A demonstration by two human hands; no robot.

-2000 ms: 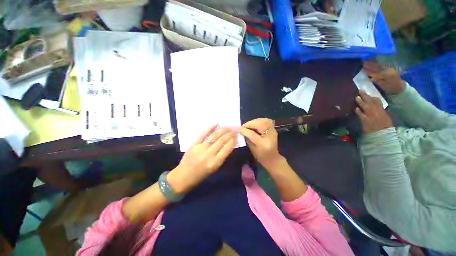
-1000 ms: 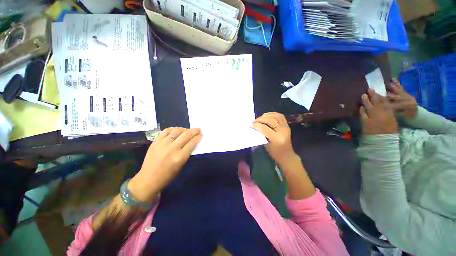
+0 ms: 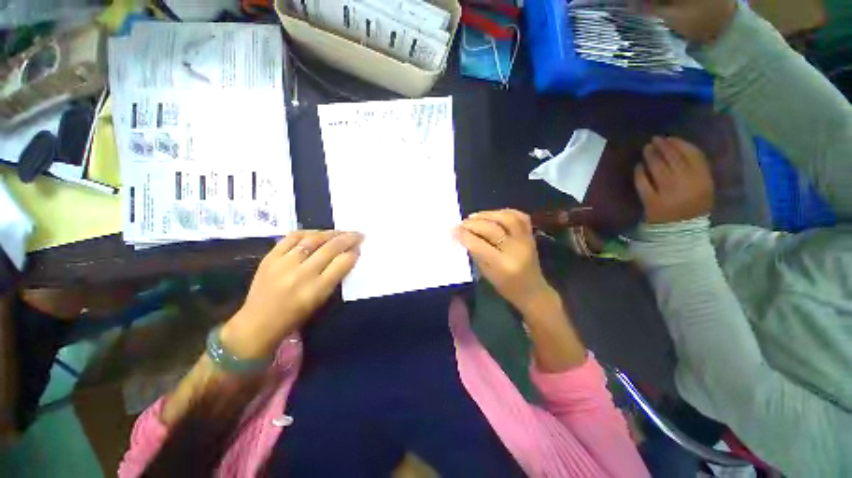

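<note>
A white instruction sheet (image 3: 397,187) lies in front of me, its near end past the table's front edge. Small text shows along its far end; the rest looks mostly blank. My left hand (image 3: 304,280) holds its left edge with the fingertips. My right hand (image 3: 504,250) holds its right edge between thumb and fingers. The stack of unfolded sheets (image 3: 205,140), printed with text and dark bars, lies to the left of the sheet.
A beige holding box (image 3: 369,51) with folded leaflets stands beyond the sheet. A blue tote (image 3: 598,82) of folded leaflets is at the far right. Scrap paper (image 3: 572,166) lies right of the sheet. Another person's arms (image 3: 687,289) reach over the table's right side.
The sheet was folded up at its near end under both hands, then lay flatter; it has since shifted slightly left and nearer. The other person's one arm has moved to the blue tote.
</note>
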